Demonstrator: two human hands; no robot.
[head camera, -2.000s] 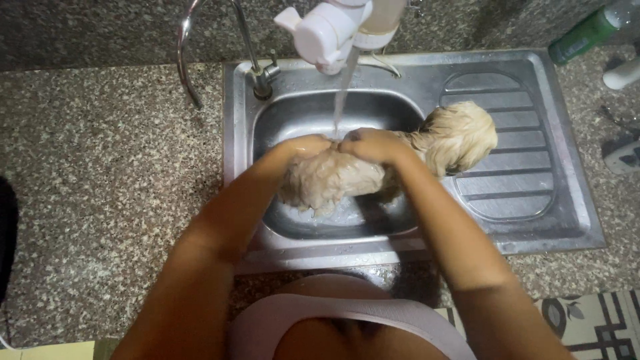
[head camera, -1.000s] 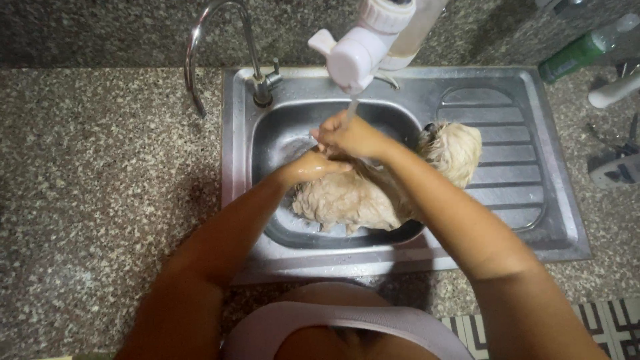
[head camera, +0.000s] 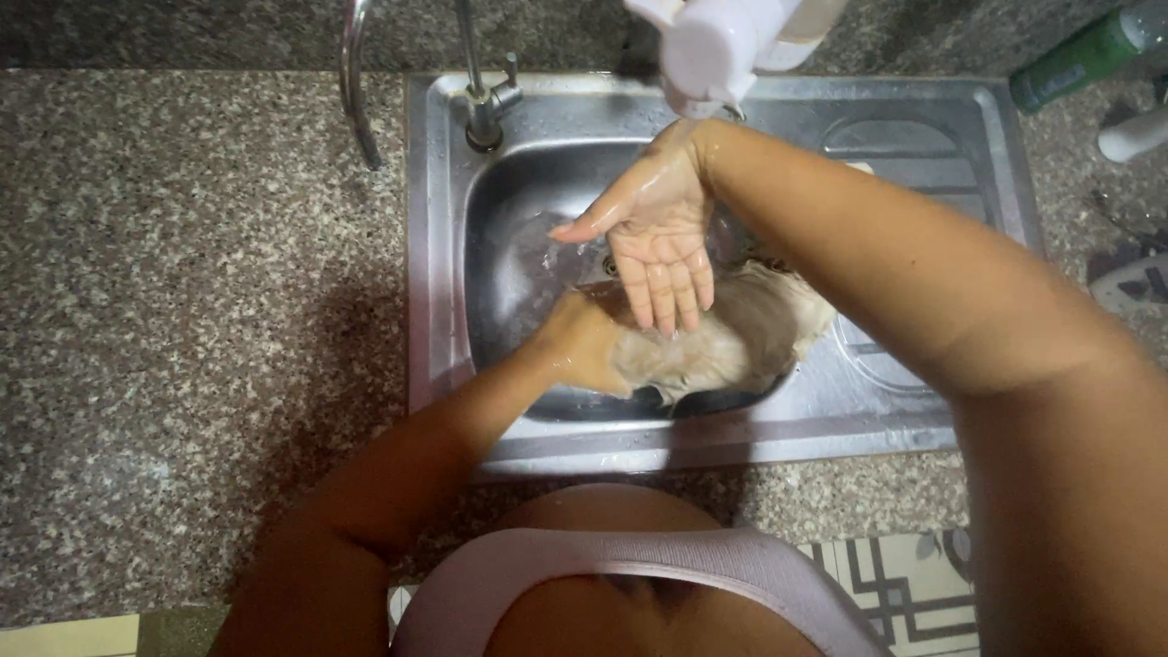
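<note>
A wet, light-coloured, long-haired small animal, probably a dog (head camera: 721, 351), is in the stainless steel sink basin (head camera: 511, 228), its right end partly behind my right forearm. My left hand (head camera: 589, 347) rests against the animal's left end, its fingertips hidden. Beneath the white tap fitting (head camera: 712, 55), my right hand (head camera: 662, 246) is spread, wet and palm up, fingers pointing down over the animal's back and holding nothing. Whether the fingertips touch the fur cannot be told.
A curved chrome spout (head camera: 356, 91) and small tap (head camera: 488, 114) stand at the sink's back left. The ribbed drainboard (head camera: 967, 173) extends right. A green bottle (head camera: 1077, 59) and a white object (head camera: 1131, 137) lie on the speckled counter (head camera: 201, 274).
My hands were together on or above the animal; now they are apart, the right one turned palm up below the tap fitting. The animal's pale head, over the drainboard before, is now mostly hidden by my forearm.
</note>
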